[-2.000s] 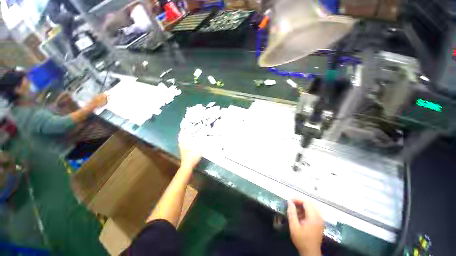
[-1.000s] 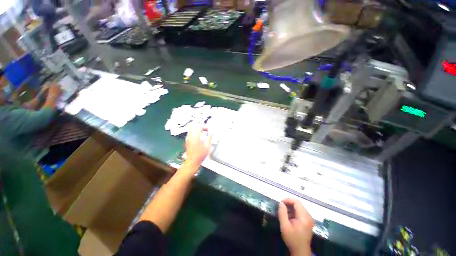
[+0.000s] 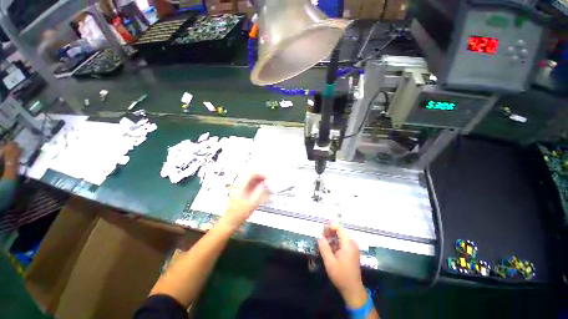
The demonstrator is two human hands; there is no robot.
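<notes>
My left hand (image 3: 245,197) is over the left part of the silver-white machine base plate (image 3: 386,212). Something small and pale shows at its fingertips, too blurred to name surely. My right hand (image 3: 339,252) is at the plate's front edge, fingers curled; whether it holds anything is unclear. Between and beyond the hands, the black soldering head (image 3: 324,124) with a teal band stands over the small fixture (image 3: 319,190). A loose pile of white parts (image 3: 187,157) lies left of the plate.
A black tray (image 3: 492,193) with several circuit boards (image 3: 467,265) is at right. A fume hood (image 3: 296,53), temperature controller (image 3: 492,50) and counter display (image 3: 439,107) hang above. Scattered pieces lie on the conveyor belt (image 3: 165,87). A cardboard box (image 3: 106,255) is below left; another person's hand (image 3: 11,156) shows far left.
The view has swung right, bringing the black tray into sight. My left hand has left the white pile and moved over the plate, closer to the fixture and my right hand.
</notes>
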